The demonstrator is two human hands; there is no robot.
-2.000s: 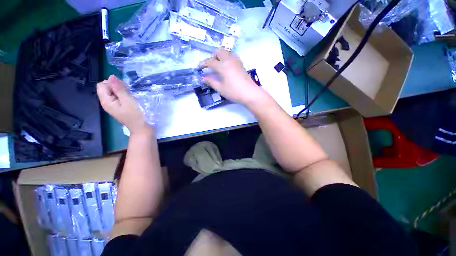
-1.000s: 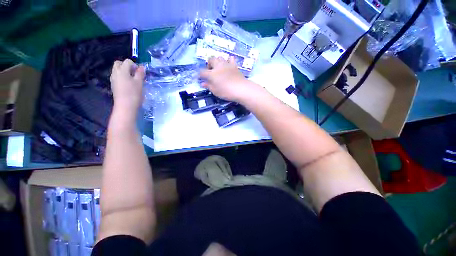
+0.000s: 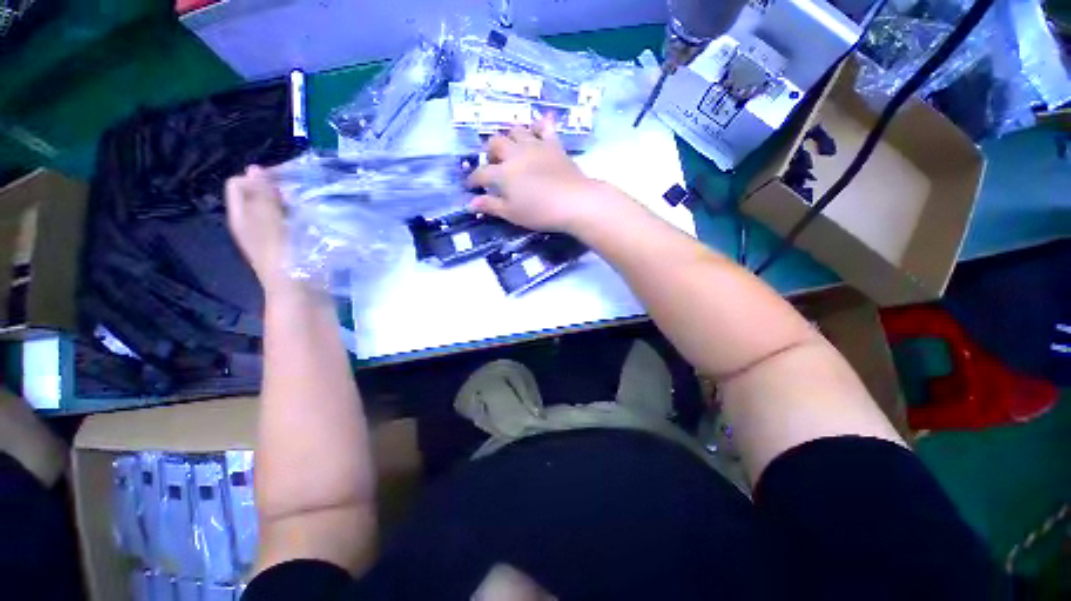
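My left hand (image 3: 258, 223) is at the left end of a crinkled clear plastic bag (image 3: 341, 211) and grips its edge. My right hand (image 3: 529, 176) is at the bag's right end, fingers bent over a dark piece there; its exact hold is partly hidden. Two black housings (image 3: 534, 261) with silver-white parts lie on the white sheet (image 3: 411, 323) below my right hand. More silver-white units (image 3: 505, 100) and clear bags (image 3: 399, 96) lie behind the hands.
A black tray (image 3: 176, 258) of dark strips is at left, a marker pen (image 3: 298, 106) at its edge. At right are a screwdriver (image 3: 693, 29), a screw feeder (image 3: 728, 106) and a small carton (image 3: 881, 200). A large carton (image 3: 164, 429) holds bagged units at lap level.
Two black housings now lie on the sheet where one was visible at first. My left hand has moved down and slightly left since a second ago, stretching the bag. The view has shifted.
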